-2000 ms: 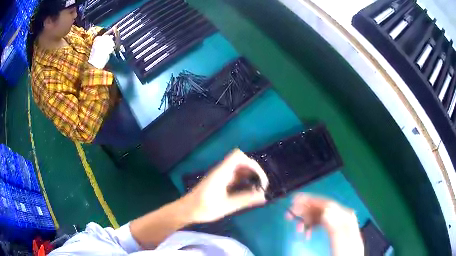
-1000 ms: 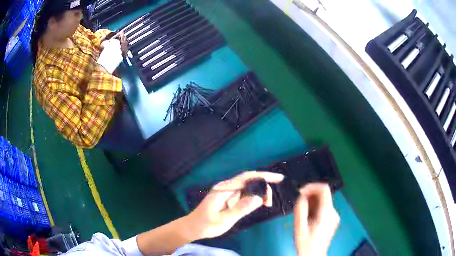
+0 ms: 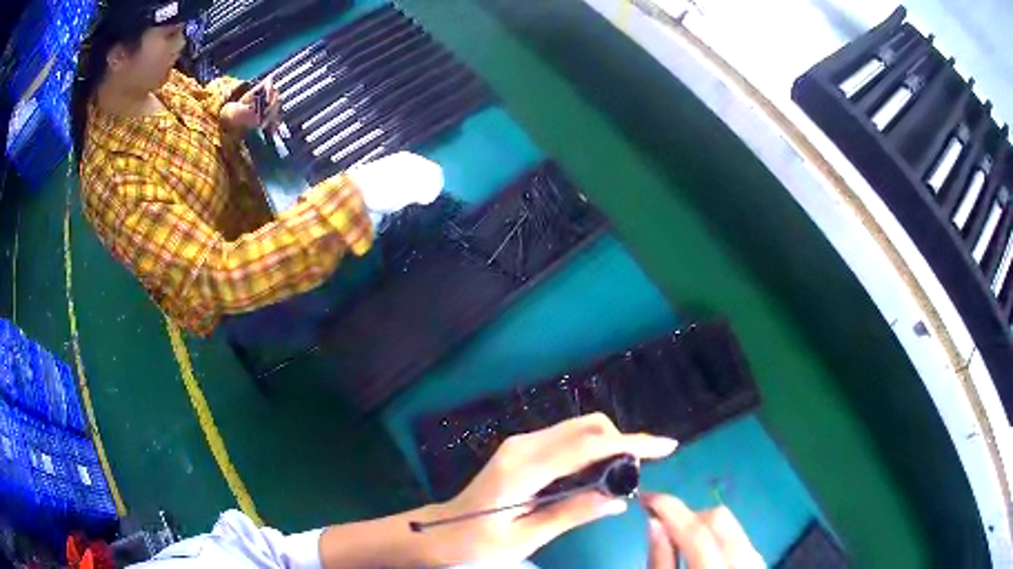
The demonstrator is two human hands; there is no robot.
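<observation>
My left hand [image 3: 531, 485] is bare and holds a small black round piece [image 3: 621, 476] between its fingers, in front of the bench. A thin dark rod [image 3: 472, 517] runs back from this piece across the hand to the left. My right hand [image 3: 700, 540] is cut off by the bottom edge, with its fingertips just below and right of the round piece. Whether those fingertips hold anything cannot be told. A long black parts tray [image 3: 694, 383] with small dark parts lies on the teal bench behind my hands.
A person in a checked shirt [image 3: 222, 239] stands at the left, one white-gloved hand over dark rods on a dark mat [image 3: 422, 311]. Slotted trays lie on the bench [image 3: 383, 83] and the white shelf at right [image 3: 944, 156]. Blue crates [image 3: 50, 445] stand at the left.
My left hand has moved right and down, turning the round piece towards the camera. My right hand has moved down. The other person's gloved hand has reached over the rods.
</observation>
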